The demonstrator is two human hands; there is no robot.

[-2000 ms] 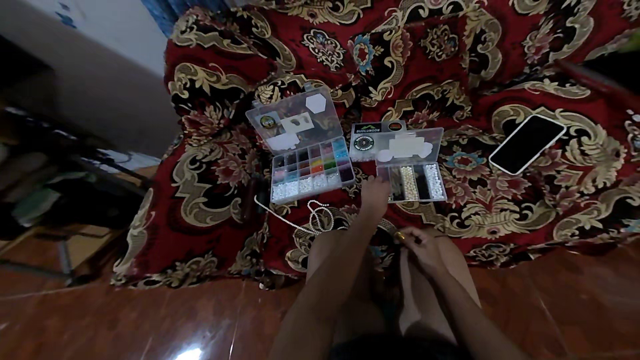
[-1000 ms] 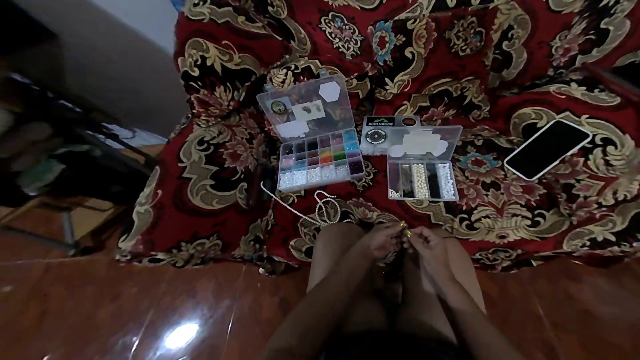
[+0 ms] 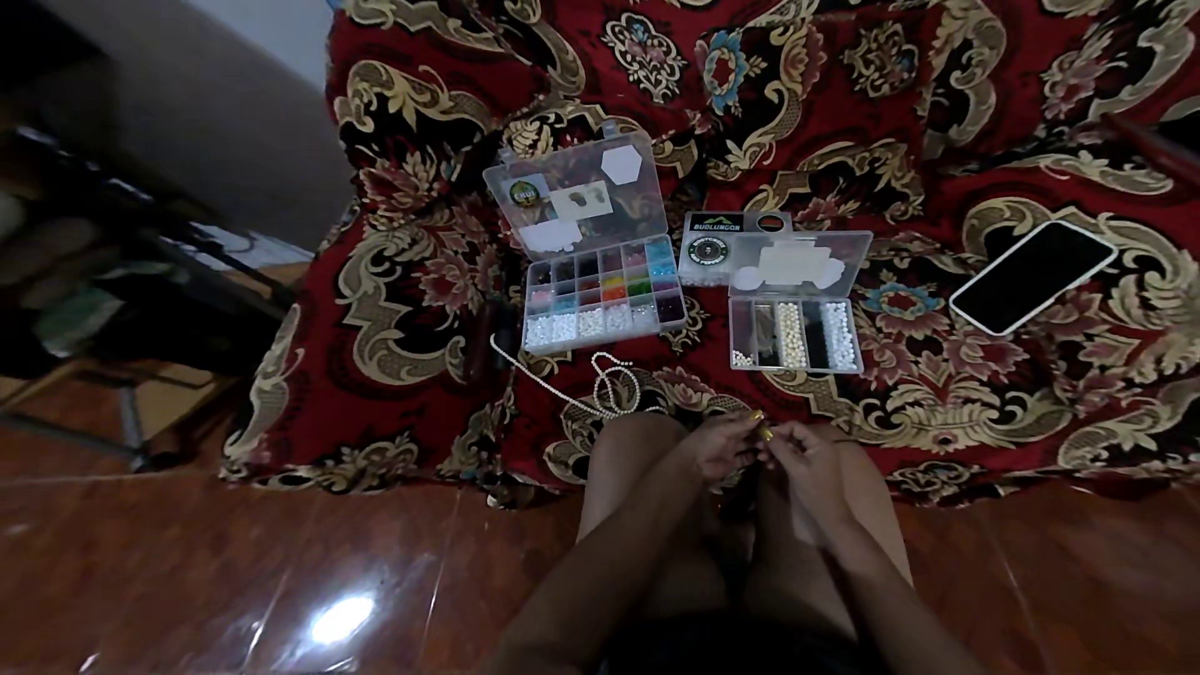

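Observation:
My left hand [image 3: 727, 447] and my right hand [image 3: 795, 452] meet fingertip to fingertip above my knees. Their thumbs and fingers are pinched together; whatever lies between them is too small to make out. Beyond them on the patterned cloth, a small clear plastic box [image 3: 795, 367] stands with its lid up, holding cream and white beads. To its left is a larger compartment box [image 3: 609, 339] of coloured and white beads, also with a raised lid. A string of pearl-like beads [image 3: 553, 390] lies partly coiled in front of the larger box, left of my hands.
A smartphone [image 3: 1033, 277] with a white edge lies on the red floral cloth [image 3: 412, 412] at the right. Another clear case [image 3: 705, 272] with stickers sits behind the small box. At the left stands dark furniture with a metal leg [image 3: 131, 412]; tiled floor [image 3: 347, 562] runs below.
Two seconds ago my left hand was at the small bead box; it has drawn back toward my lap and met my right hand. The fingertips have stayed together since about one second ago.

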